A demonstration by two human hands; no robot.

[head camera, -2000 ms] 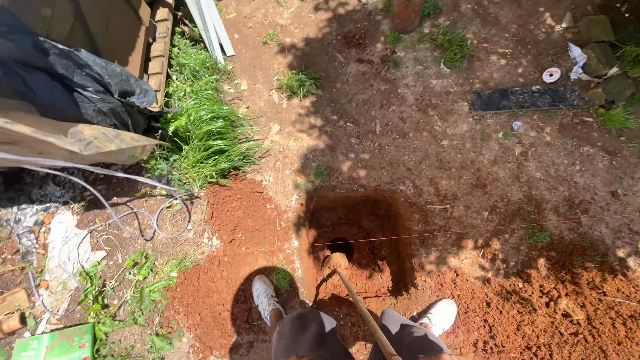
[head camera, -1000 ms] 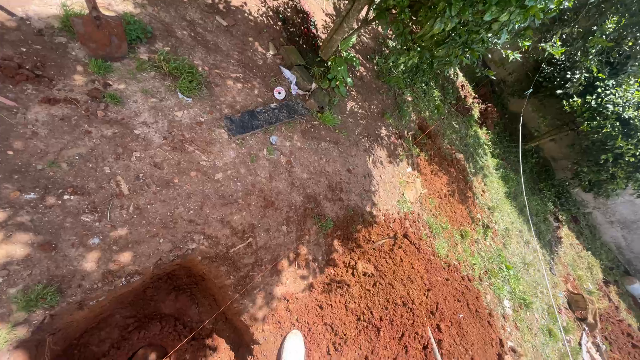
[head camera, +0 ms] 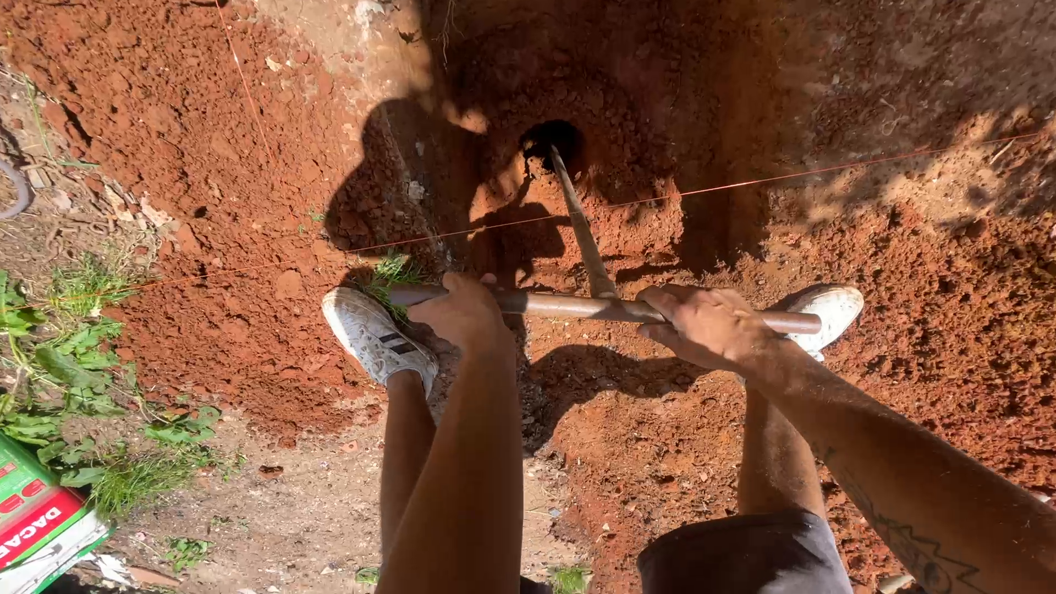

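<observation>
A T-shaped tool, likely an earth auger, has a crossbar handle [head camera: 569,305] lying level in front of me and a long shaft [head camera: 584,235] that runs down into a dark round hole [head camera: 551,142]. My left hand [head camera: 464,312] is closed around the bar's left part. On the right part rests my right hand [head camera: 705,323], wrapped over the bar, whose end sticks out beyond it. The round hole lies in the floor of a wider square pit [head camera: 718,181] in red soil. The tool's lower end is hidden in the hole.
A taut orange string [head camera: 742,183] crosses above the pit and the shaft. My shoes stand to either side, the left shoe [head camera: 375,338] beside grass. Loose red soil [head camera: 949,330] lies at right and at left. A green and red bag [head camera: 41,511] sits at lower left.
Both hands are now in view on the crossbar; neither showed in the earlier frames. The view swung right, then back and down to the pit.
</observation>
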